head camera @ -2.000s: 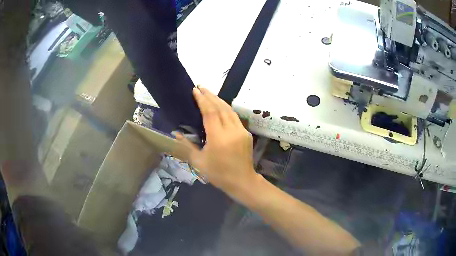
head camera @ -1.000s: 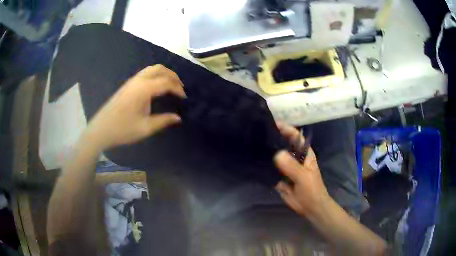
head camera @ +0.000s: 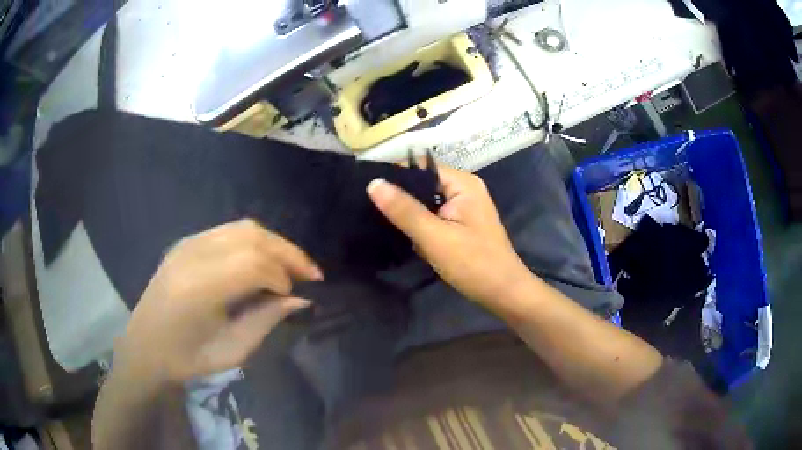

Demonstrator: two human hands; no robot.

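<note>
A black fabric panel (head camera: 202,180) lies over the left of the white machine table and hangs over its front edge to my lap. My right hand (head camera: 462,233) grips the panel's upper right edge, thumb on top. Small dark thread snips (head camera: 425,162) are in the same hand, their two tips pointing up. My left hand (head camera: 224,294) is blurred, over the lower part of the panel; its thumb and index fingertips are slightly apart, with nothing visible between them.
A cream-yellow catch tray (head camera: 352,128) with black trimmings is just beyond the panel. The silver cloth plate (head camera: 255,75) is at upper left. A blue bin (head camera: 743,237) with black cloth and white scraps is at right. Black cloth (head camera: 761,44) hangs at far right.
My view has swung right from the box side. The panel now lies across table and lap. Since one second ago, my right hand has moved up beside the tray with the panel's edge.
</note>
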